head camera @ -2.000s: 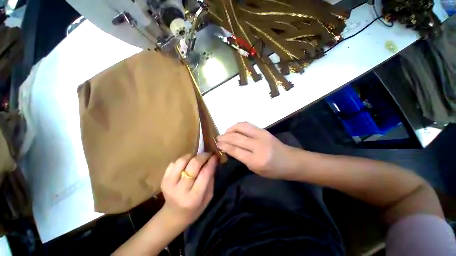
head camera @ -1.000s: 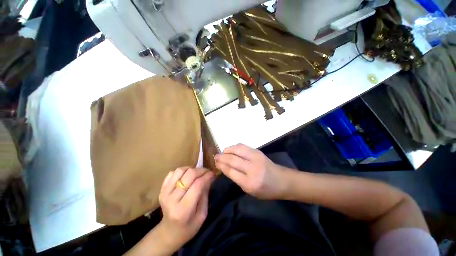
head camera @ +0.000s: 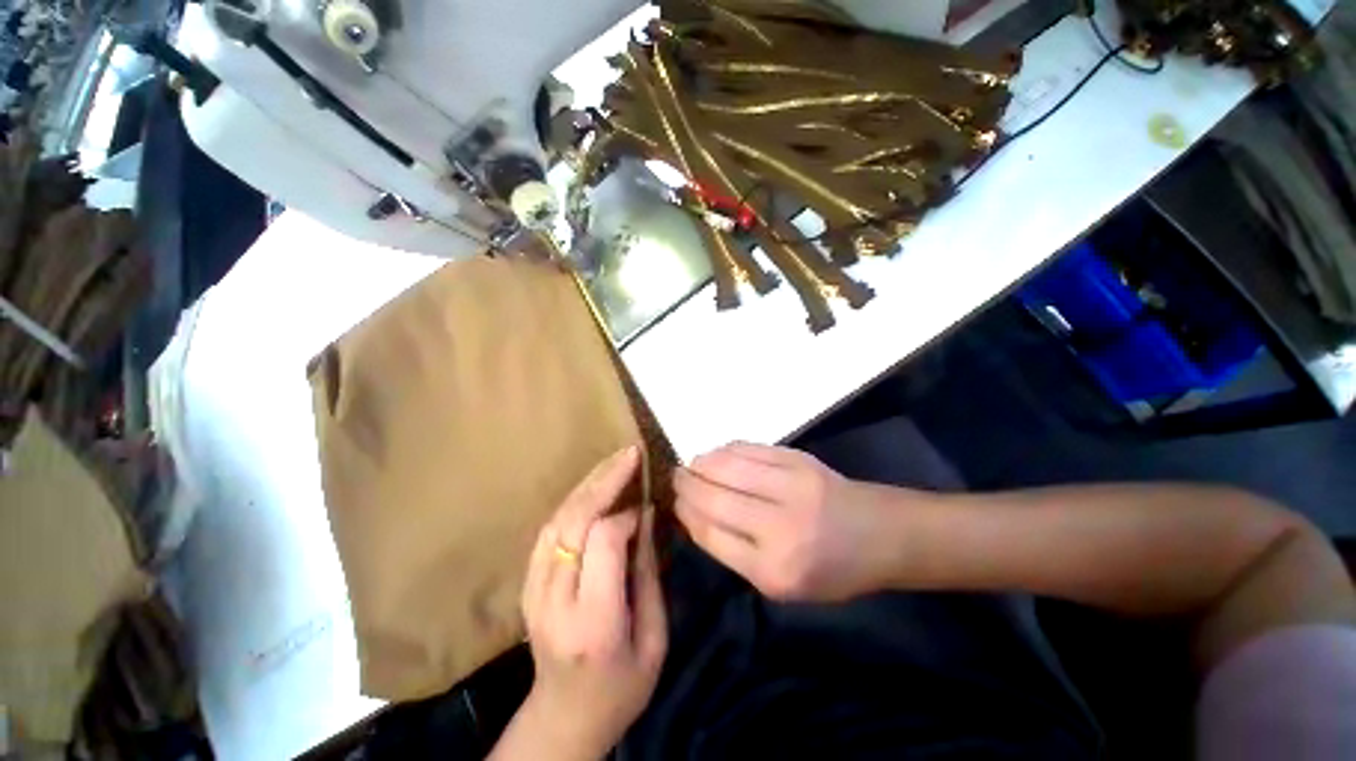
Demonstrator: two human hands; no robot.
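A tan-brown fabric panel (head camera: 469,461) lies on the white table, its top right corner under the sewing machine's needle area. A brown zipper (head camera: 602,320) with a gold line runs along its right edge from the presser foot (head camera: 558,238) down to my hands. My left hand (head camera: 595,595), with a gold ring, pinches the panel's right edge near the table's front. My right hand (head camera: 766,517) holds the zipper's edge just right of it. The pinched parts are partly hidden by my fingers.
The machine head (head camera: 327,134) stands at the top. A zipper bundle (head camera: 803,119) with red snips (head camera: 726,205) on it lies right of the needle. A black cable (head camera: 1026,119) crosses the table. Blue bins (head camera: 1138,327) are below right. Brown fabric (head camera: 60,580) is at far left.
My left fingers have moved up along the panel edge and lie flatter. The white gap seen between panel and zipper has closed. The camera view has also shifted.
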